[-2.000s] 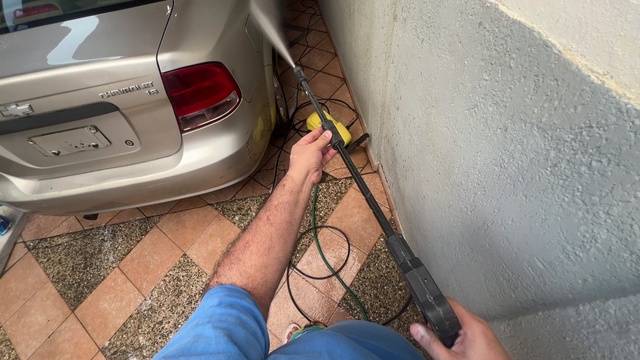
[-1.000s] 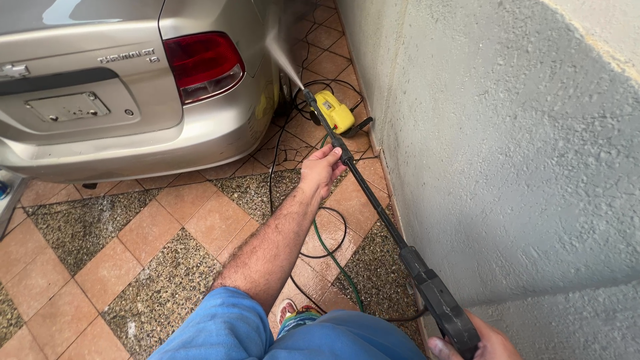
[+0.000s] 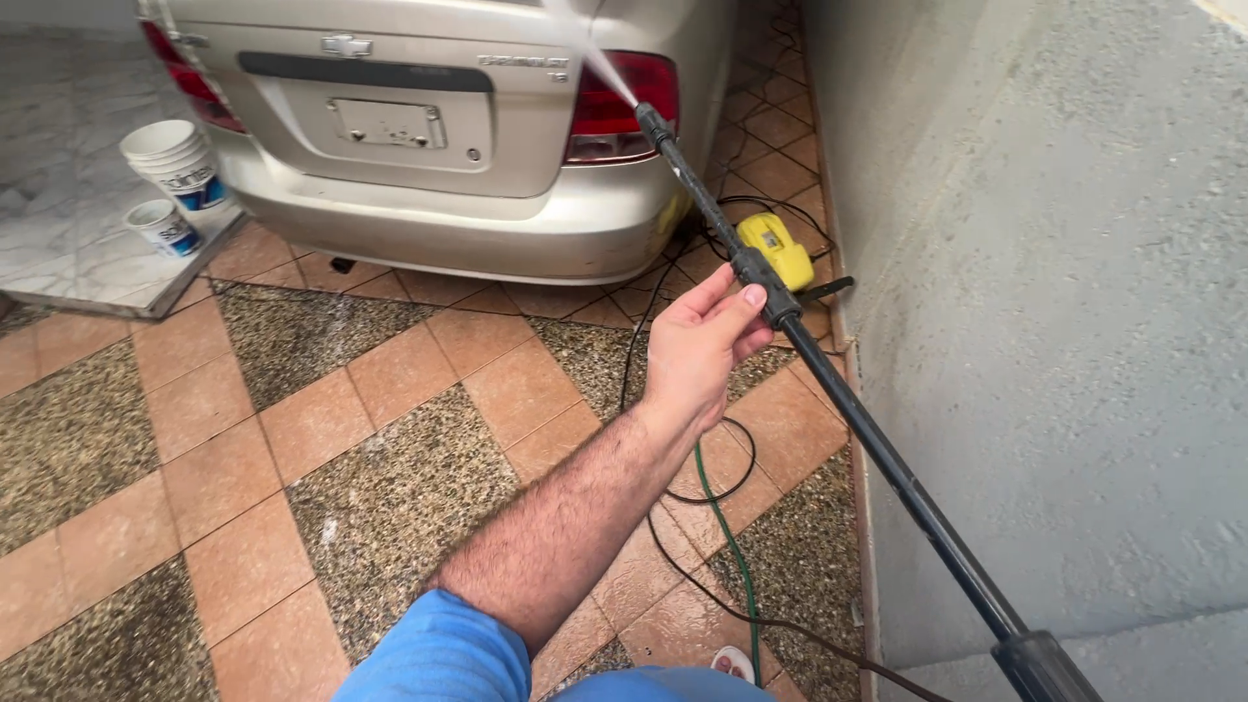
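Observation:
My left hand [image 3: 704, 341] grips the joint midway along a black pressure washer lance [image 3: 877, 444], thumb on top. The lance runs from the lower right up to its nozzle by the right tail light [image 3: 624, 107] of a silver Chevrolet sedan [image 3: 409, 210]. A white water spray leaves the nozzle toward the upper left, across the car's rear. At the bottom right corner only the front of the black spray gun [image 3: 1041, 668] shows; my right hand is out of view. Behind the lance, the yellow pressure washer body [image 3: 775, 252] sits on the tiles.
Black and green hoses [image 3: 738, 546] loop over the wet tiled floor [image 3: 317, 419] beside my sandalled foot [image 3: 733, 663]. A rough grey wall [image 3: 1053, 292] rises close on the right. White paint buckets [image 3: 166, 229] stand on a marble-look ledge [image 3: 97, 283] at the left.
The nozzle and spray have swung left, from the gap beside the wall to across the car's rear. My right hand, seen earlier on the gun, has left the view. The view has shifted left.

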